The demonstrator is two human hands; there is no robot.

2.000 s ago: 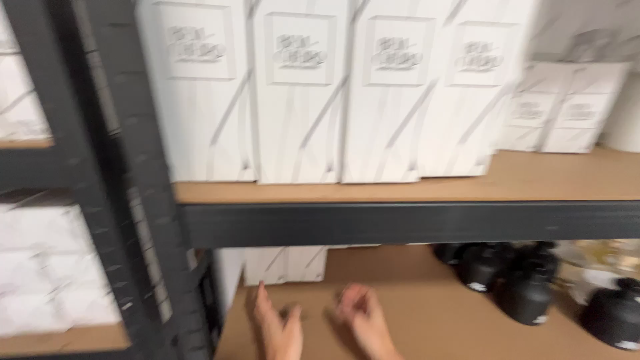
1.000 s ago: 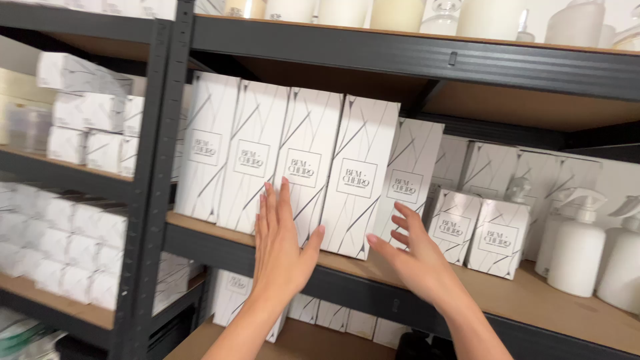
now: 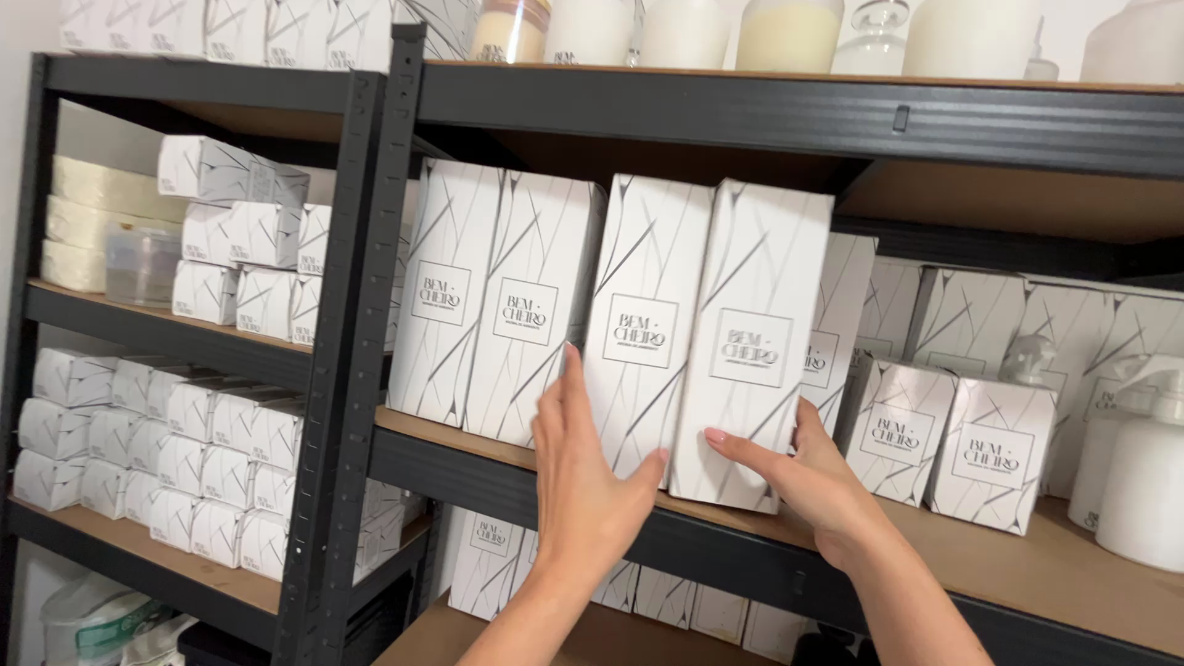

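Observation:
Several tall white cardboard boxes with grey line patterns stand upright on the middle shelf. My left hand (image 3: 592, 462) lies at the left side of one tall box (image 3: 645, 277), its thumb on the lower front. My right hand (image 3: 809, 472) grips the tall box to its right (image 3: 758, 259) low down, with the thumb on the front and the fingers at the right side. These two boxes touch each other and stick out toward the front edge. A gap parts them from the tall box further left (image 3: 536, 277). Another tall box (image 3: 846, 277) stands partly hidden behind the right one.
Right of my hands are two smaller boxes (image 3: 990, 453) and white spray bottles (image 3: 1147, 481). The black shelf beam (image 3: 721, 564) runs below my hands, another beam (image 3: 786, 111) above. Candles and jars (image 3: 791, 37) stand on top. Left, past a black upright (image 3: 338, 370), are stacked small boxes (image 3: 199, 462).
My hands have closed in on two tall boxes, which now stand apart from those on the left. Two seconds ago both hands were below this shelf, at the lower one.

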